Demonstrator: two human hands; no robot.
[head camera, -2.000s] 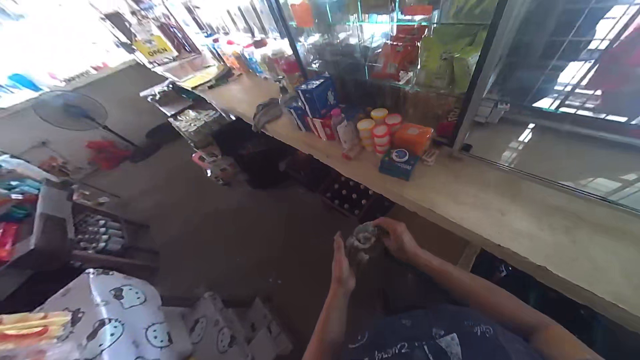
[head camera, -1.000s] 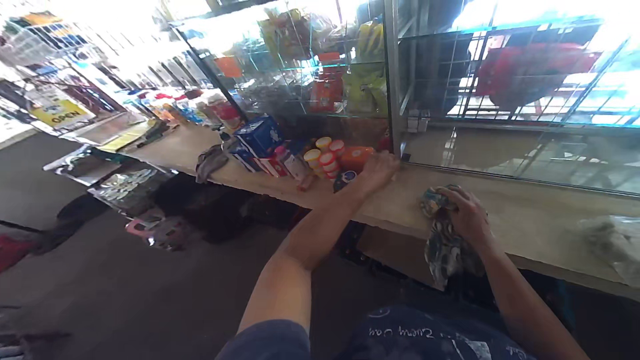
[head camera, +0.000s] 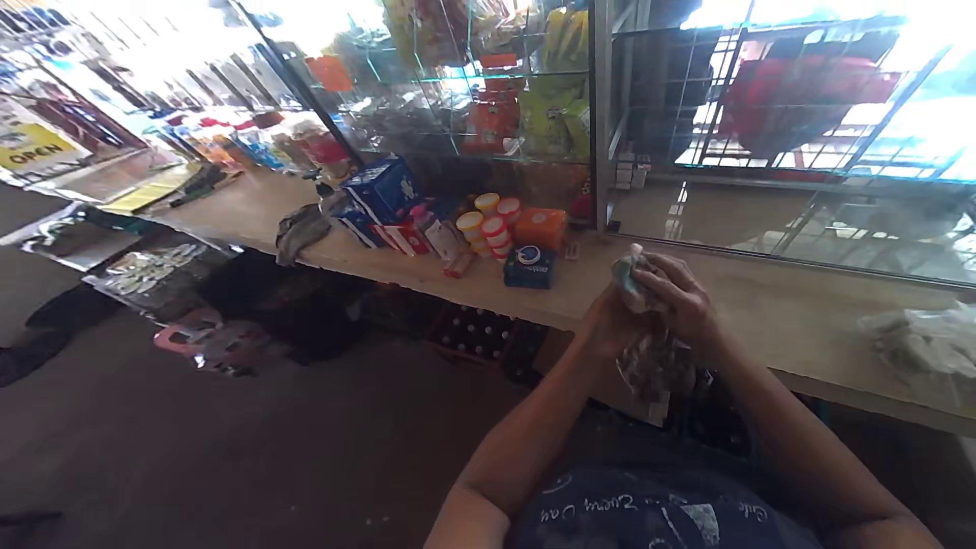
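A crumpled, thin plastic bag (head camera: 648, 366) hangs from between my two hands above the counter's front edge. My right hand (head camera: 682, 297) grips its upper part, where something whitish and green shows between the fingers. Close against it, my left hand (head camera: 606, 324) is on the bag's near side, its fingers partly hidden. To the left on the counter stand a dark blue box (head camera: 530, 267), stacked tubs with yellow and red lids (head camera: 496, 232), an orange packet (head camera: 540, 226), a pink-capped bottle (head camera: 438, 235) and a larger blue box (head camera: 379, 189).
The long wooden counter (head camera: 747, 320) runs below a glass display case (head camera: 602, 114). A clear plastic bag (head camera: 926, 343) lies at its right end, a grey cloth (head camera: 301, 229) toward the left. Under the counter sits a crate of bottles (head camera: 473, 334); a pink object (head camera: 202, 335) is at lower left.
My left hand has moved from the counter beside the orange packet to the bag, meeting my right hand. The view has swung right since the oldest frame.
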